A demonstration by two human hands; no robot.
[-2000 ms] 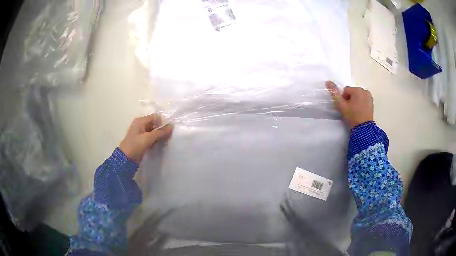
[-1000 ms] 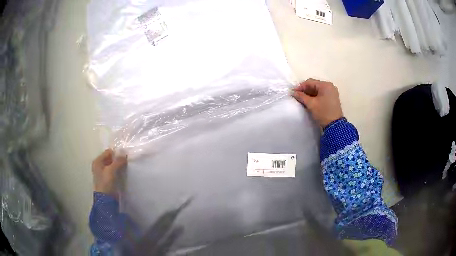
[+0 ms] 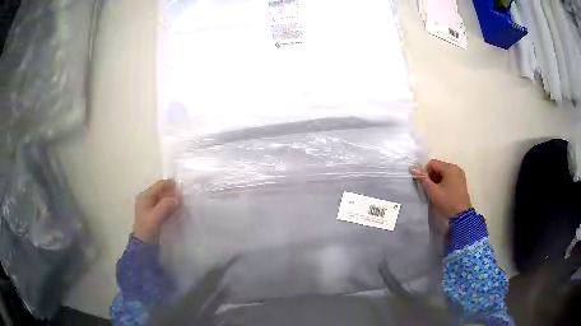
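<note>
A clear polybag [image 3: 280,76] with small print lies flat in front of me, its crinkled edge drawn over part of the wrapped item [image 3: 274,229]. The wrapped item is grey-white with dark strap shapes showing near its lower end. A white barcode label [image 3: 369,211] lies on its right side. My left hand [image 3: 156,207] pinches the polybag's left edge. My right hand [image 3: 439,184] pinches the polybag's right edge, just above and right of the label.
Shiny polybag stacks [image 3: 48,76] lie at left. At upper right are a label stack [image 3: 444,22], a blue tape dispenser [image 3: 499,24] and bundled white rolls [image 3: 548,51]. Black goods [image 3: 541,204] lie at right.
The polybag's edge has moved down over the wrapped item, covering more of it. Both hands have moved down the sides with it. The barcode label is still uncovered.
</note>
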